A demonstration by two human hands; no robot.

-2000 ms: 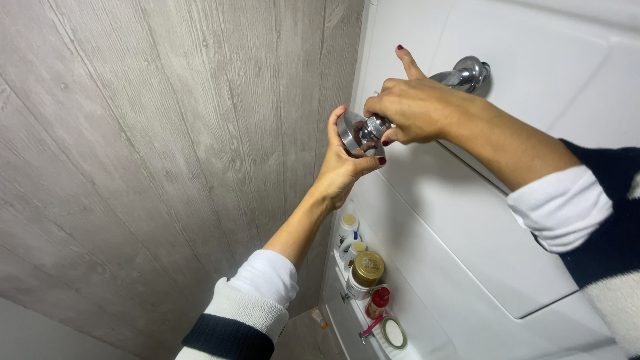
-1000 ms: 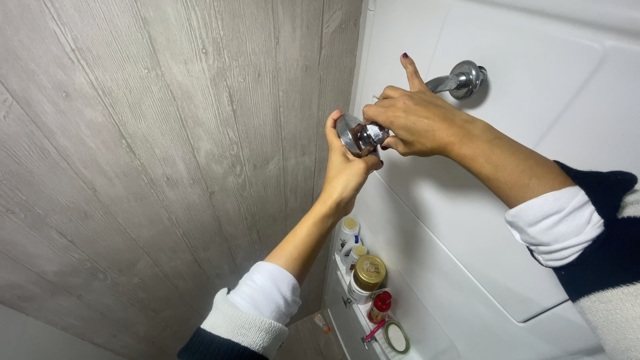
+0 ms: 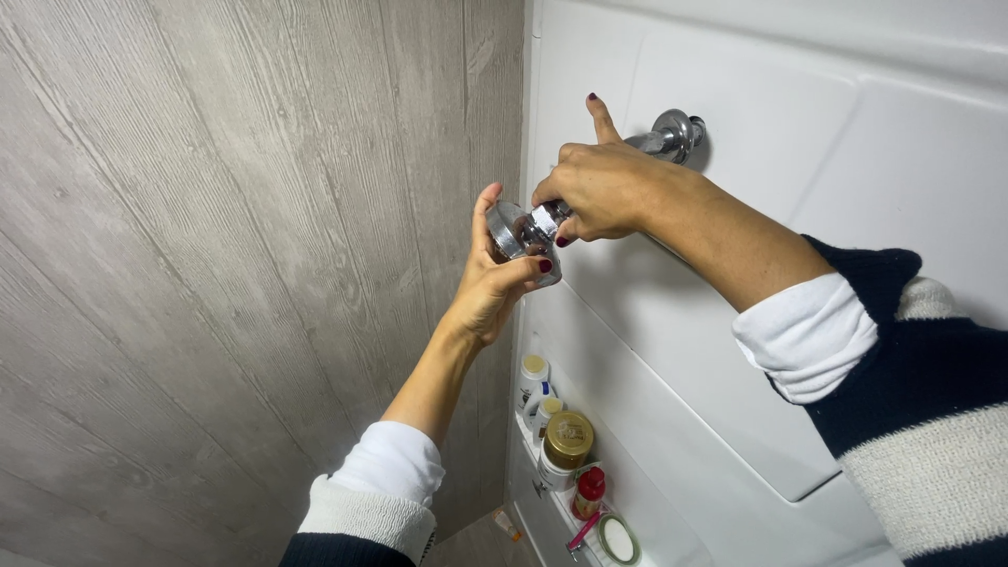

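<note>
A chrome shower head (image 3: 516, 232) is cupped from below by my left hand (image 3: 490, 287), its thumb and fingers on either side of the round rim. My right hand (image 3: 610, 189) grips the chrome fitting (image 3: 551, 216) behind the head with thumb and fingers, its index finger stretched up and away. From behind that hand the chrome shower arm (image 3: 655, 143) runs to a round flange (image 3: 676, 135) at the white wall panel. My palm and fingers partly cover the arm and fitting.
Below, a narrow shelf carries several bottles, a gold-lidded jar (image 3: 568, 441), a red bottle (image 3: 589, 492), a pink razor (image 3: 583, 531) and a round green-rimmed container (image 3: 619, 540). Wood-look panelling (image 3: 260, 236) fills the left side. A small tube (image 3: 507, 524) lies lower down.
Both hands stay at the shower head and its fitting; their fingers have shifted slightly. More of the flange and its wall end shows than two seconds ago.
</note>
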